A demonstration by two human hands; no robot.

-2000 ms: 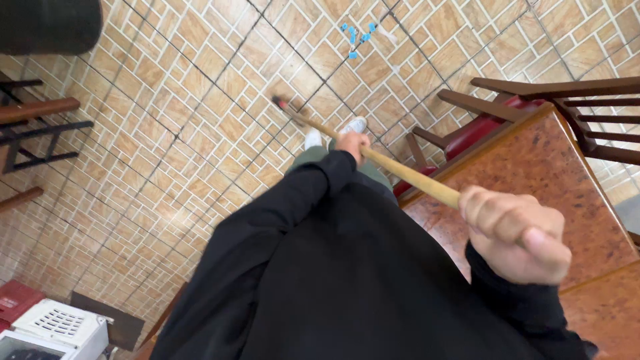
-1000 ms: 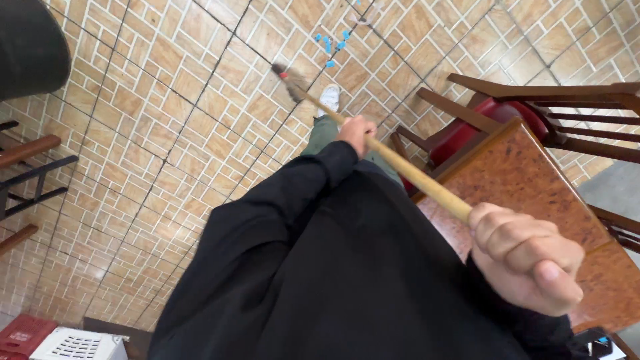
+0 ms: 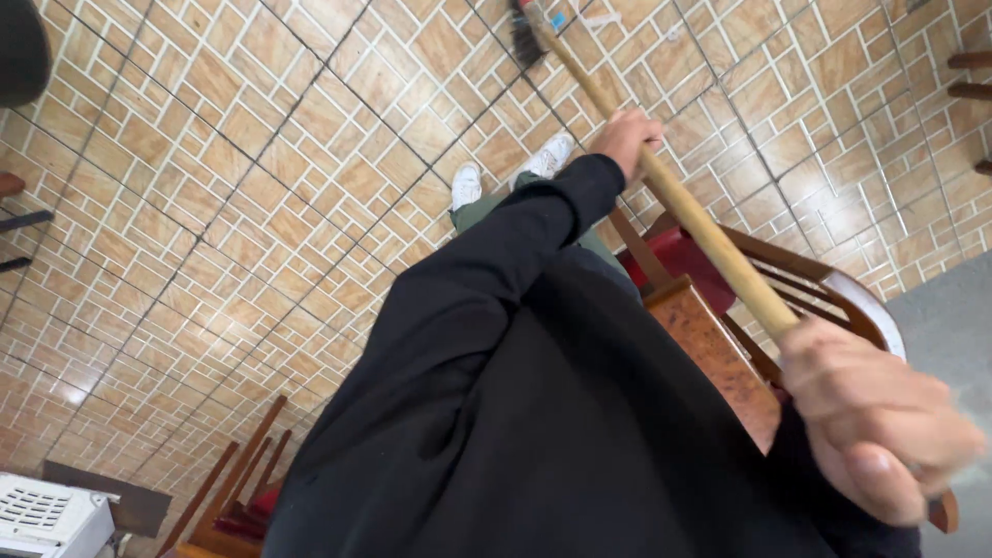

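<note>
A broom with a wooden handle (image 3: 713, 248) runs diagonally from the lower right up to its dark bristle head (image 3: 528, 37) on the tiled floor. My left hand (image 3: 629, 141) is closed around the middle of the handle. Near the handle's upper end my right hand (image 3: 876, 418) grips it, slightly blurred. Small blue scraps (image 3: 558, 21) lie on the floor right beside the broom head, and a pale scrap (image 3: 601, 18) lies a little to their right.
A wooden chair with a red seat (image 3: 686, 267) and a brown table (image 3: 717, 360) stand close on my right. Another chair (image 3: 252, 496) and a white appliance (image 3: 50, 515) are at lower left. A dark round container (image 3: 22, 54) stands at the upper left.
The broom head, which was left of the blue scraps and apart from them, is now right beside them. Both hands have kept hold of the handle. The view has shifted.
</note>
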